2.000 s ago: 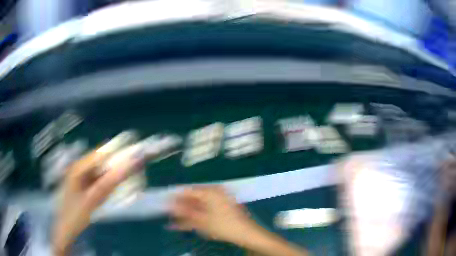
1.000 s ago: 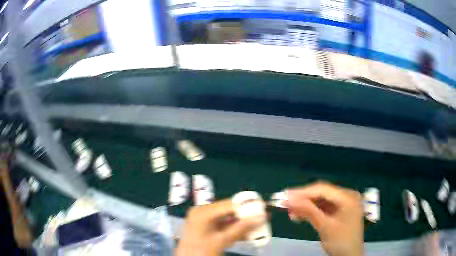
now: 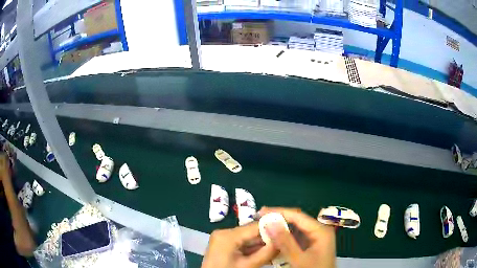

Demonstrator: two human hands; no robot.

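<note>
My left hand (image 3: 229, 250) and my right hand (image 3: 308, 242) are together at the bottom centre, holding a white base plate (image 3: 271, 225) between them. Its rounded upper end shows above the fingers. A thumb lies on its face. The fingers hide most of the plate, and any small fitting between them cannot be seen. Just beyond my hands, two domed white body shells with red and blue marks, one at left (image 3: 219, 202) and one partly behind my fingers (image 3: 244, 203), lie on the green belt.
Loose base plates (image 3: 192, 170) and shells (image 3: 412, 221) lie along the belt (image 3: 293, 183). A dark smartphone (image 3: 86, 238) rests on the clear bag of small white fittings (image 3: 141, 246) at lower left. A metal post (image 3: 47, 120) stands at left. Another person's arm (image 3: 18, 220) shows at the left edge.
My hands were apart, the left with the white plate and the right with a small white piece. They have closed together around the plate. The view is sharper and slightly shifted.
</note>
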